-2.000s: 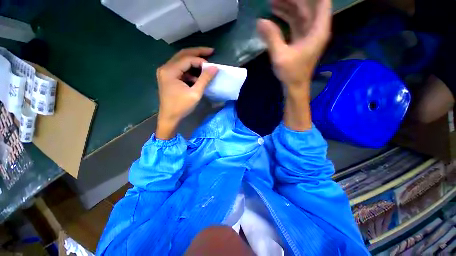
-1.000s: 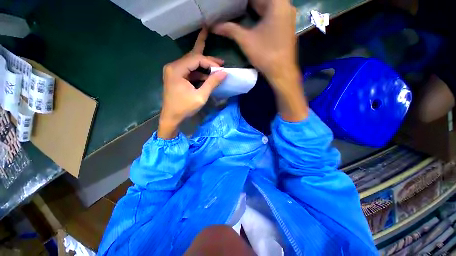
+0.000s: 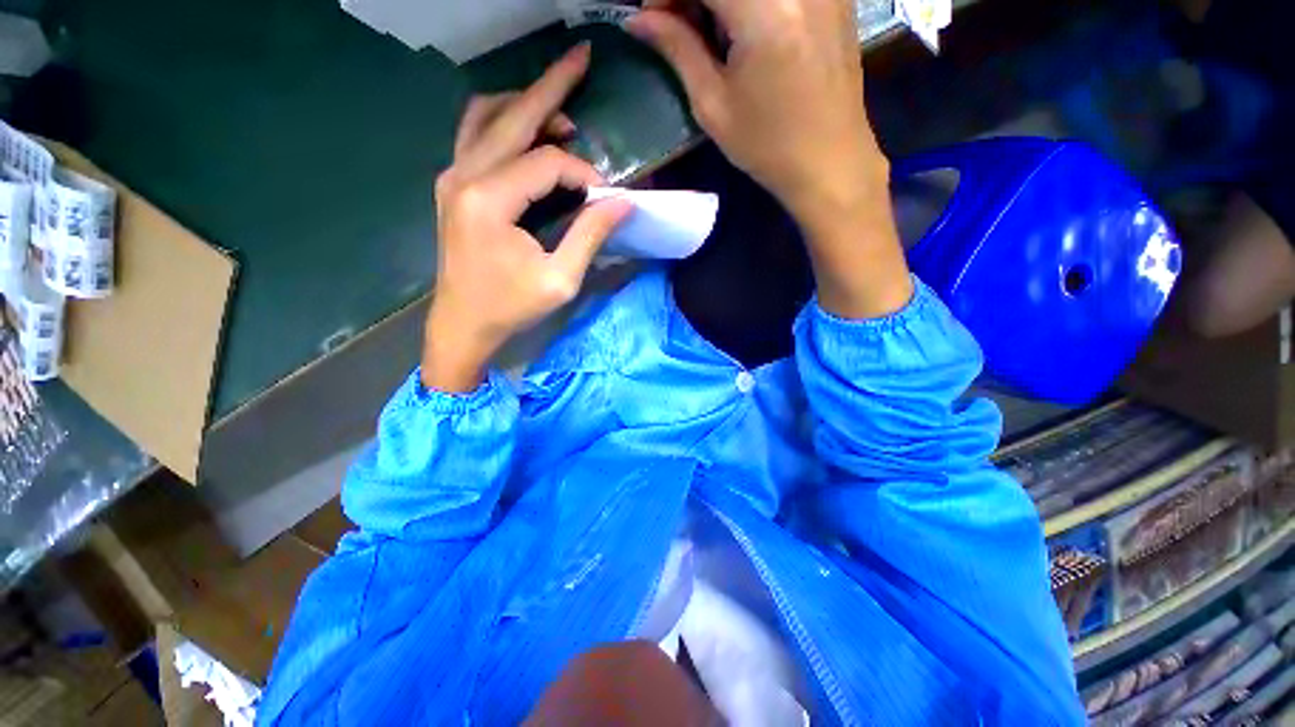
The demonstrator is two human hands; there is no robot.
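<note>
My left hand [image 3: 511, 220] holds a white label strip [image 3: 665, 223] between thumb and forefinger. The strip curls to the right, and its visible side is plain. My right hand [image 3: 778, 85] is at the stacked white boxes [image 3: 455, 22] at the top. Its thumb tip touches or nearly touches a small barcode sticker [image 3: 599, 14] at the boxes' lower edge. The top edge of the picture cuts off the boxes and part of my right fingers, so their grip is unclear.
Spare label rolls [image 3: 71, 234] lie on a brown cardboard sheet [image 3: 149, 320] at left on the green bench [image 3: 313, 185]. A blue stool [image 3: 1051, 270] stands at right. A white scrap [image 3: 926, 17] is at the bench edge. A person's limb shows far right.
My right hand has come from its raised place at right to the boxes, and a barcode sticker now shows there. My left hand keeps the strip. The boxes sit higher in view.
</note>
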